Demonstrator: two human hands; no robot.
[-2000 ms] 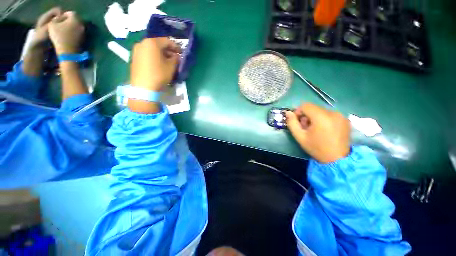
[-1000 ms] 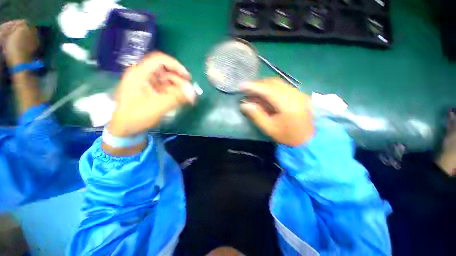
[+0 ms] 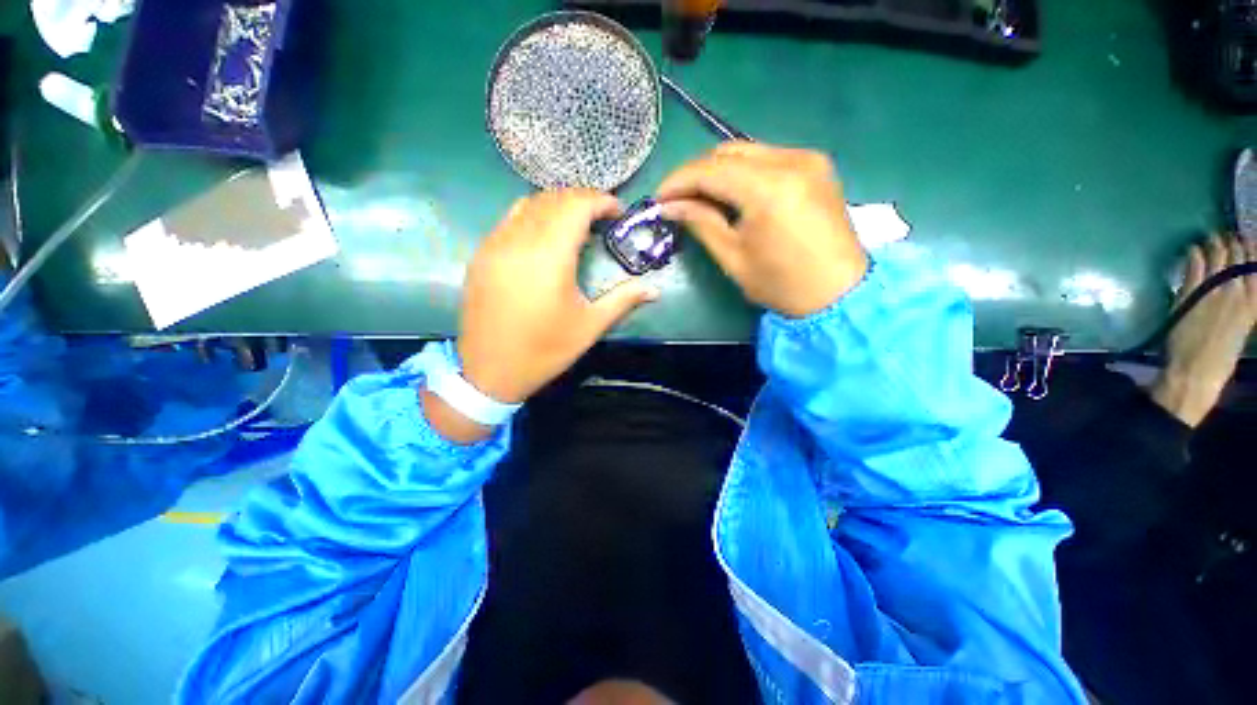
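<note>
A small black device unit with a shiny metallic inside is held over the green mat, just below the round screw plate. My right hand pinches its upper right edge between thumb and fingers. My left hand is at its left side, index fingertip at the upper left edge and thumb just below it. No separate small part can be made out between the fingers. The screw plate has a dark rim and a speckled silver face.
Blue-purple parts bin with silvery slivers, upper left; white and grey sheet below it. Tweezers lie beside the plate. The screwdriver's nose and black tray are at the top. Binder clip at the bench edge; another person's hand far right.
My left hand has moved right from the parts bin to the device unit, carrying a small white piece on the way. The unit is now lifted between both hands. The view has shifted.
</note>
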